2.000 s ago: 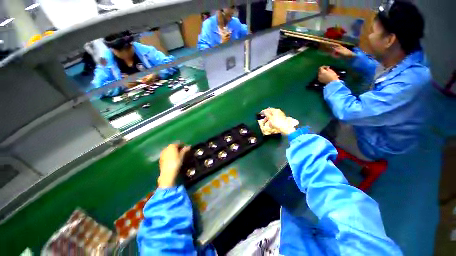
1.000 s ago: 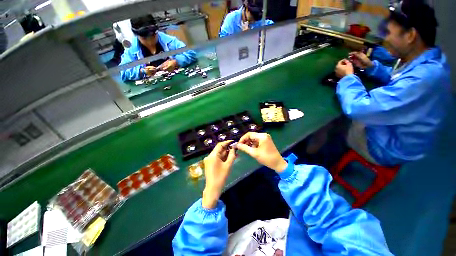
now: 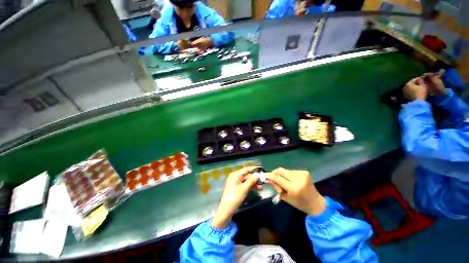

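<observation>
My left hand [image 3: 238, 191] holds a small round unit [image 3: 260, 176] with a dark rim and a pale face. My right hand [image 3: 298, 190] meets it from the right, fingertips at the unit; a thin pale thing shows below its fingers, too blurred to name. Both hands are over the bench's front edge. The release liner sheet with yellow dots [image 3: 212, 177] lies just behind my left hand and is partly hidden by it. The black blister tray [image 3: 246, 152] lies behind the hands, with units in most pockets; one pocket at its back left looks empty.
Black parts box [image 3: 330, 143] with beige pieces [image 3: 314, 129], white scrap [image 3: 343, 134] beside it. To the left lie an orange sticker sheet [image 3: 158, 172], bagged sticker sheets [image 3: 93, 182] and white papers [image 3: 31, 192]. A person's sleeves are at right, by a red stool [image 3: 393, 213]; workers sit across the partition.
Since two seconds ago, my hands have left the tray and parts box and come together at the unit. In the last second the view has turned, and the dotted sheet shows more.
</observation>
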